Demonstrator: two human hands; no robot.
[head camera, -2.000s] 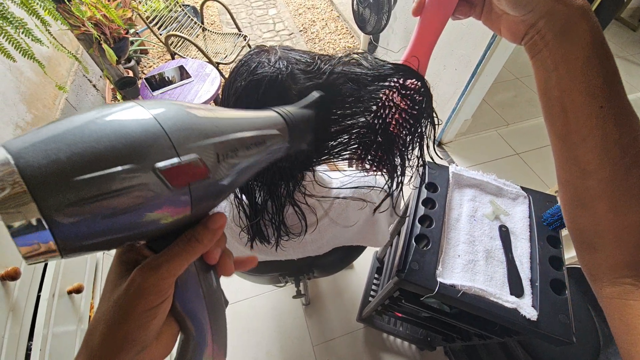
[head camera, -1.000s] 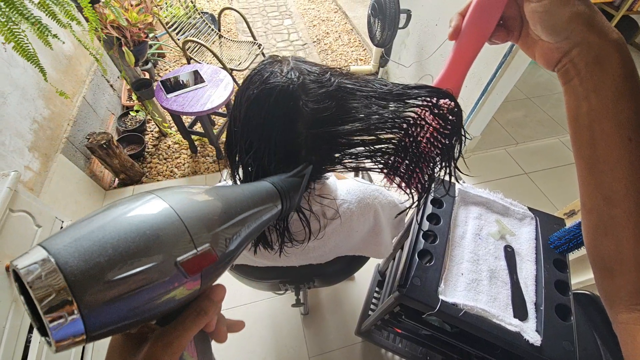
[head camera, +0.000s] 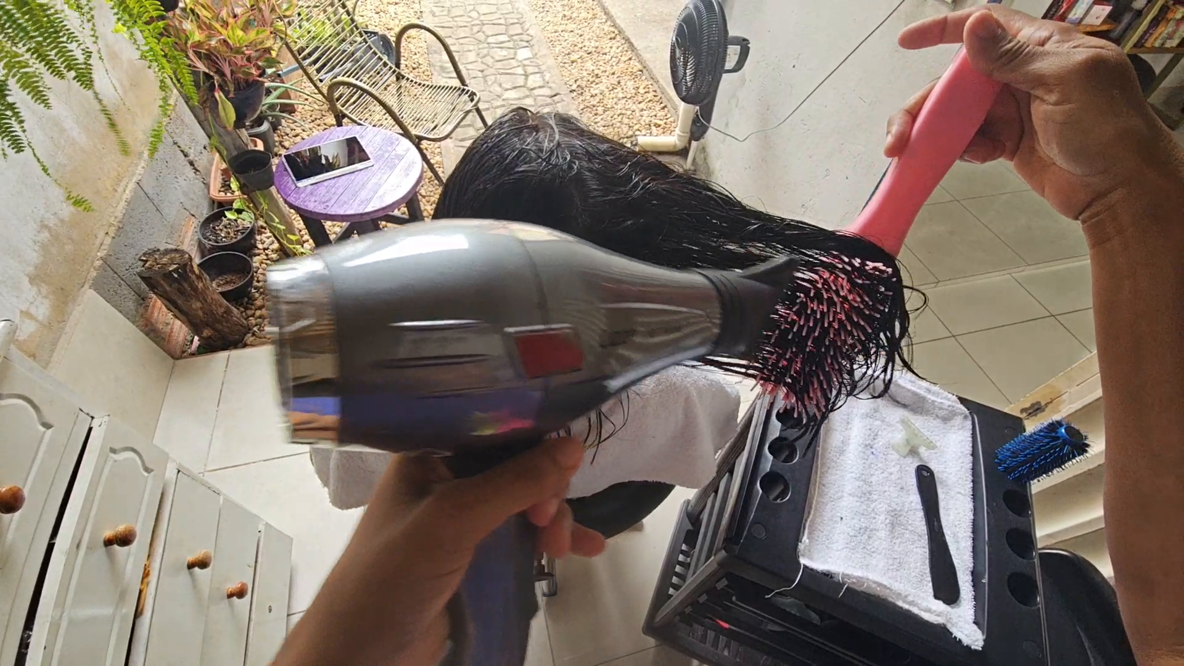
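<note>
My left hand (head camera: 462, 518) grips the handle of a grey hair dryer (head camera: 462, 324), whose black nozzle (head camera: 754, 301) points right, right beside the bristles of a brush. My right hand (head camera: 1045, 102), at the upper right, is closed around the handle of this pink hairbrush (head camera: 925, 157). Wet black hair (head camera: 592, 185) of a seated person stretches rightward from the head and lies over and among the pink bristles. A white towel (head camera: 680, 416) covers the person's shoulders, partly hidden behind the dryer.
A black trolley (head camera: 758, 518) at the lower right bears a white towel (head camera: 888, 509), a black comb-like tool (head camera: 936, 536) and a pale clip (head camera: 913, 437). A blue round brush (head camera: 1042, 450) sits at its edge. White drawers (head camera: 102, 536) stand left; a purple table (head camera: 351, 190) holds a phone.
The dryer has moved right along the hair, its nozzle going from beside the head to the brush. The pink brush remains in the hair, held by my right hand.
</note>
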